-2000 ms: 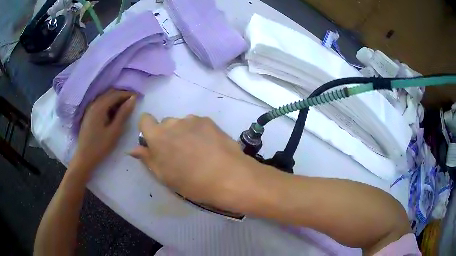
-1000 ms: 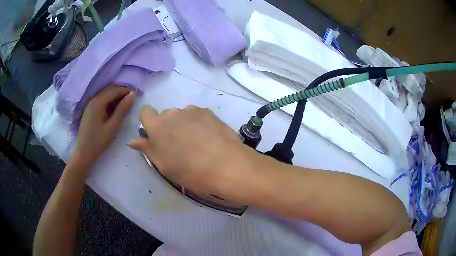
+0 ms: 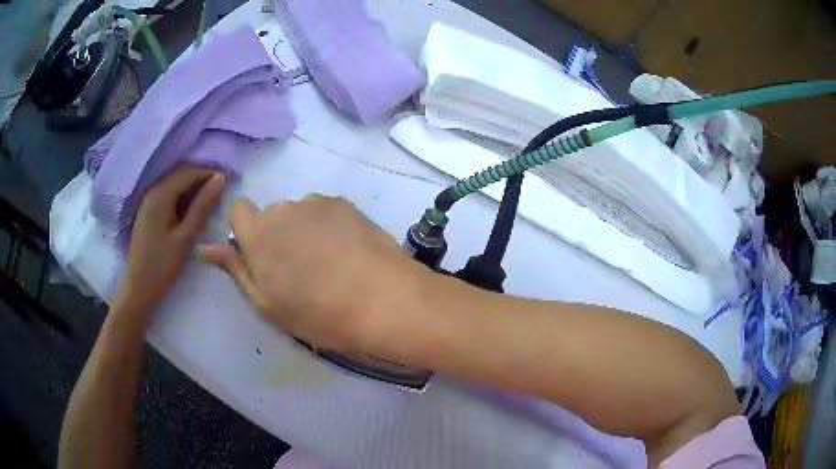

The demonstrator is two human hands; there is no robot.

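My right hand (image 3: 312,266) is closed over the steam iron (image 3: 390,369), whose handle is mostly hidden under it; the iron's edge shows below the hand. The iron lies over pale lilac ribbed fabric (image 3: 367,430) at the table's near edge, partly hidden by my forearm. My left hand (image 3: 174,229) is at the lower edge of the lilac pile (image 3: 174,119), fingers curled; whether it grips fabric is not clear. A green ribbed hose (image 3: 522,163) and a black cord run from the iron to the right.
A lilac folded bundle (image 3: 353,59) lies at the back, with a printed tag (image 3: 278,50) beside it. A thick stack of white strips (image 3: 568,119) lies behind the iron. Blue-and-white strips (image 3: 765,311) are heaped at right. A second iron (image 3: 82,78) stands far left.
The whole view has shifted, so things sit slightly further left. The iron and my right hand moved slightly left over the past two seconds. My left hand stays by the lilac pile.
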